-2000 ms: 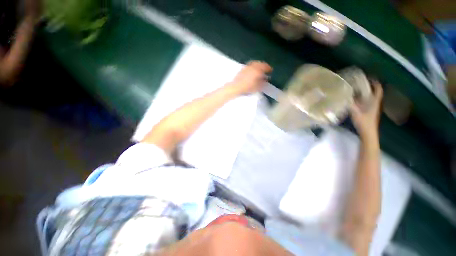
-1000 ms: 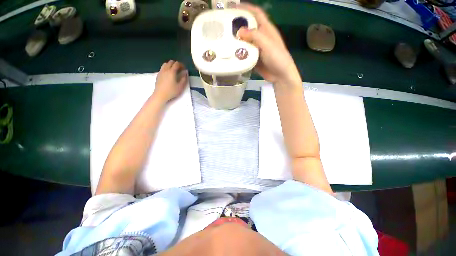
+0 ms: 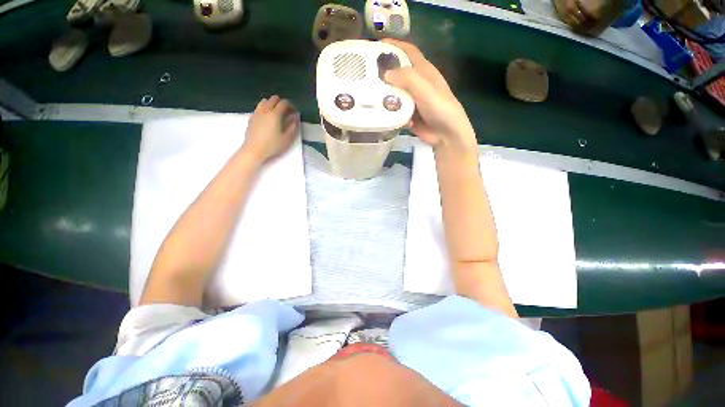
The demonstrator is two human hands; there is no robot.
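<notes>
A cream humidifier head (image 3: 364, 83) is above the mouth of the cream water container (image 3: 358, 156), its face with two brown-purple nozzles, round grille and dark display window turned up. My right hand (image 3: 436, 99) grips its right side, thumb on the dark window, which shows no digits. Whether the head touches the container is unclear. The container stands on the ribbed pale cloth (image 3: 358, 238). My left hand (image 3: 273, 127) rests at the far edge of the left white pad (image 3: 262, 207), fingers loosely curled, holding nothing.
A pale metal rail (image 3: 620, 176) divides the green bench (image 3: 636, 238) from the dark green belt. Beyond the container on the belt are a brown head (image 3: 337, 25) and a cream head (image 3: 388, 17). More pieces lie left and right. Another white pad (image 3: 525, 230) is under my right forearm.
Since the blurred earliest frame, my right hand has brought the head over the container. In the last second, head and hand sit slightly lower in view, with the whole scene shifted a little.
</notes>
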